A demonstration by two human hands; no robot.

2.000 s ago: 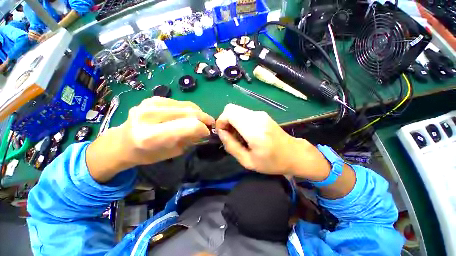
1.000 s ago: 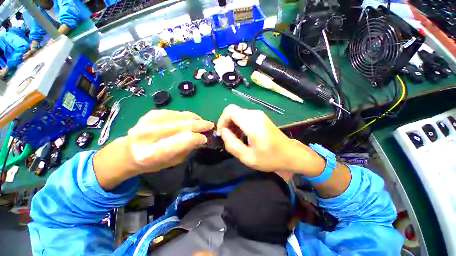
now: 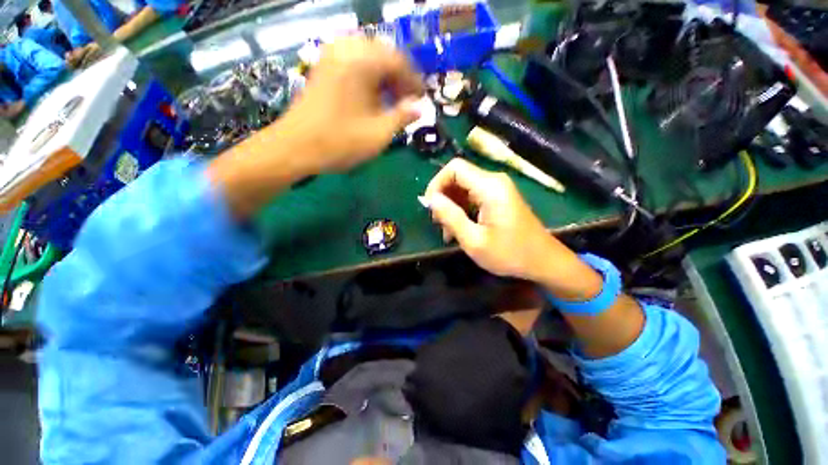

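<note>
An open round unit (image 3: 380,236) lies on the green mat (image 3: 318,245) near its front edge, its face up with coppery and pale parts. No hand touches it. My left hand (image 3: 359,100) is raised over the back of the mat, blurred, its fingers bent near a white piece (image 3: 419,111); I cannot tell whether it holds anything. My right hand (image 3: 463,204) is to the right of the unit, above the mat, with thumb and finger close together and a tiny pale bit at the tips. What that bit is, I cannot tell. A black round cover (image 3: 428,138) lies behind, between the hands.
A black cylindrical tool (image 3: 545,145) and a cream tapered stick (image 3: 513,159) lie right of centre. A blue bin (image 3: 445,38) stands at the back. A blue box (image 3: 145,136) stands left, a fan (image 3: 704,100) right, and a white tray (image 3: 790,304) at far right.
The hands have parted. My left hand has moved up and back over the mat, and my right hand slightly right. The open unit, earlier between my fingers, now lies on the mat.
</note>
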